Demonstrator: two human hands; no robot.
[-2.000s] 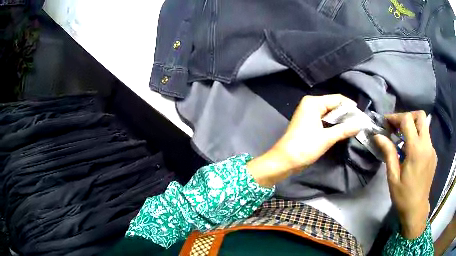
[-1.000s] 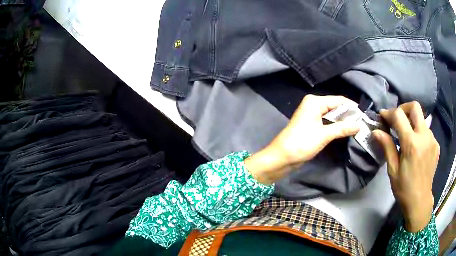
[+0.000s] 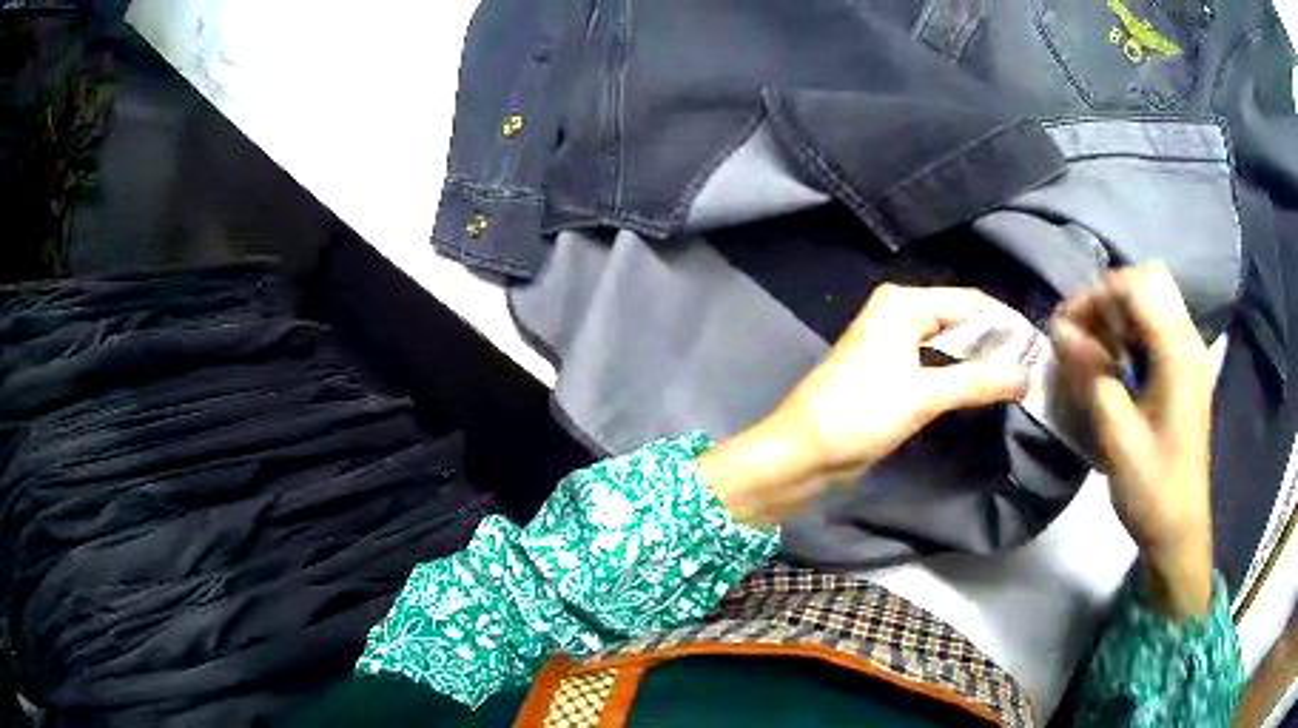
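Note:
A dark grey denim shirt [image 3: 683, 128] lies on the white table, its lighter inside face turned up near me. My left hand [image 3: 897, 377] pinches the white care label [image 3: 982, 336] between thumb and fingers. My right hand [image 3: 1139, 377] is blurred, right beside the label, with its fingers curled. A small blue bit shows between its fingers; the rest of what it holds is hidden. The chest pocket with a yellow emblem [image 3: 1139, 36] is at the top right. A cuff [image 3: 488, 225] with gold buttons is at the upper left.
The white table [image 3: 285, 86] has its edge running diagonally at the left. Below it lies a pile of dark gathered garments [image 3: 214, 498]. A checked cloth with an orange border [image 3: 854, 626] is at my body. The shirt's side reaches the right rim of the view.
My right hand has shifted slightly up and left, turned, and become blurred. My left hand keeps its pinch on the label. The shirt has moved very slightly.

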